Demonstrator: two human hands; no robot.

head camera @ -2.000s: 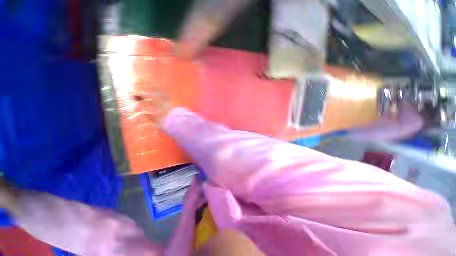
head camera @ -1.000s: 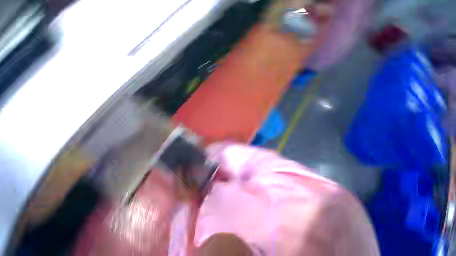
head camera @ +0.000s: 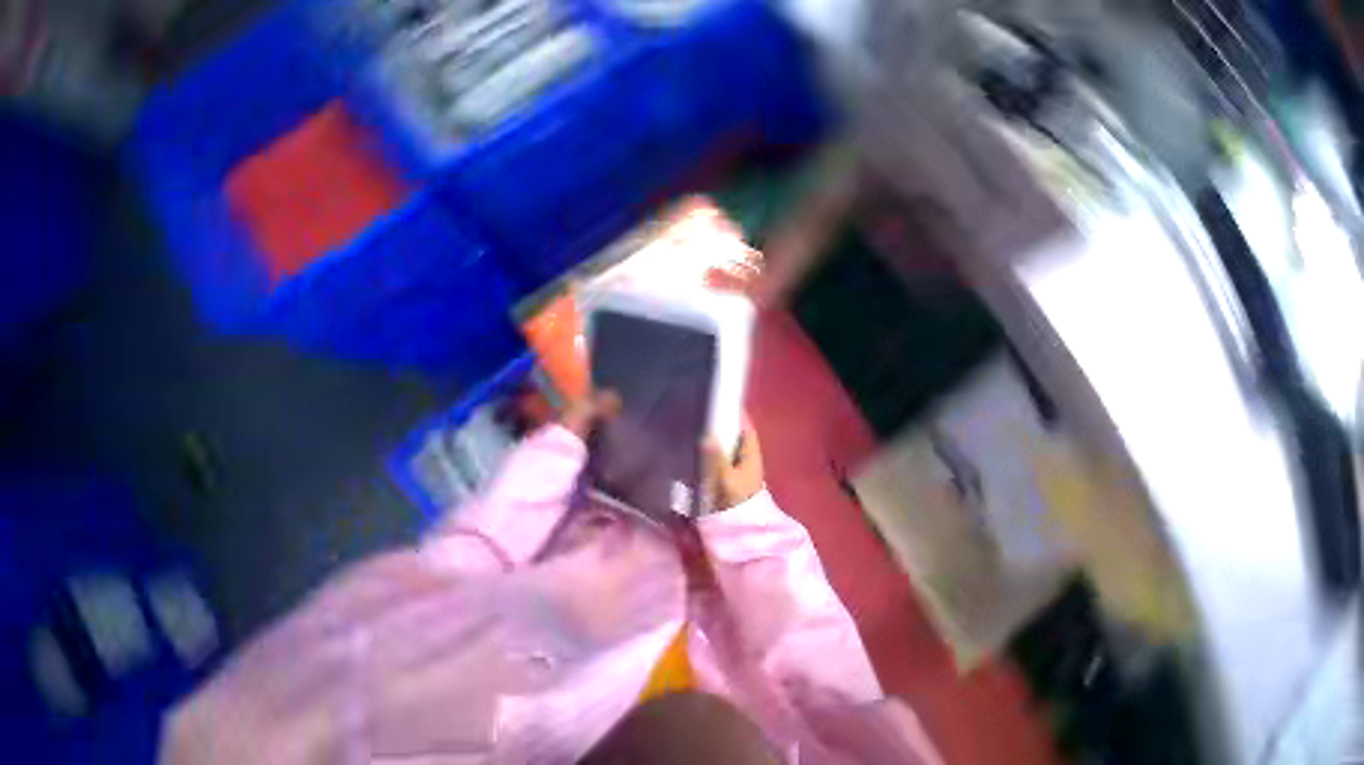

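Observation:
A dark-screened tablet (head camera: 652, 396) with a white edge is held upright in front of me, between my two hands. A white protective sleeve (head camera: 732, 366) shows around its right and top edges. My left hand (head camera: 588, 414) grips the tablet's left edge, with the fingers partly blurred. My right hand (head camera: 736, 466) grips its lower right edge. A small bright patch shows near the screen's lower right corner. The view is blurred.
The orange-red bench (head camera: 838, 448) runs from behind the tablet to the lower right, beside a dark green surface (head camera: 883, 321) and a pale board (head camera: 957, 508). A blue bin with an orange-red sheet (head camera: 314, 187) and a bin of white-edged items (head camera: 486, 67) stand upper left.
The view has swung round from along the bench to the blue bins. Both hands now show on the tablet in front of me, where a second ago a blurred dark slab lay low beside my sleeve.

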